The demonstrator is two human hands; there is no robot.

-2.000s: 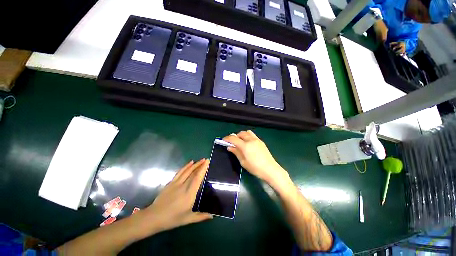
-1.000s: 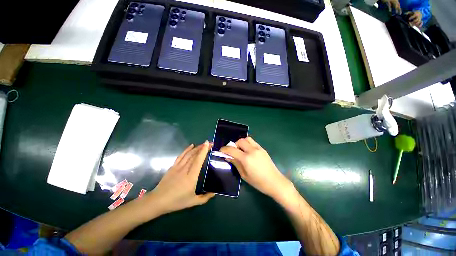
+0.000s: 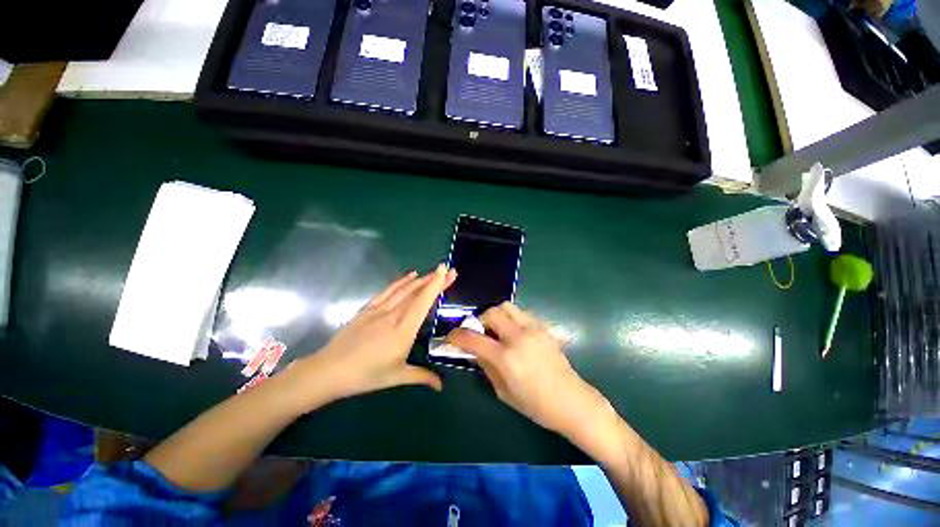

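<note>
A smartphone (image 3: 487, 266) lies screen up on the green mat, its glossy black screen showing a bright glare band. My left hand (image 3: 383, 338) rests flat along its left edge, fingers extended, holding nothing. My right hand (image 3: 526, 360) is over the lower end of the screen, its fingers pressing a small white wipe (image 3: 471, 323) on the glass. Part of the phone's lower end is hidden under the right fingers.
A black foam tray (image 3: 443, 150) with several phones lies behind. A white wipe stack (image 3: 183, 273), clear film (image 3: 328, 252) and red-and-white strips (image 3: 264, 356) are at left. A dispenser bottle (image 3: 744, 237), green-headed stick (image 3: 850, 273) and thin pale tool (image 3: 777, 360) are at right.
My right hand and the wipe have moved from the top of the screen down to its lower end. My left hand stays at the left edge. The view has shifted, so the tray appears higher.
</note>
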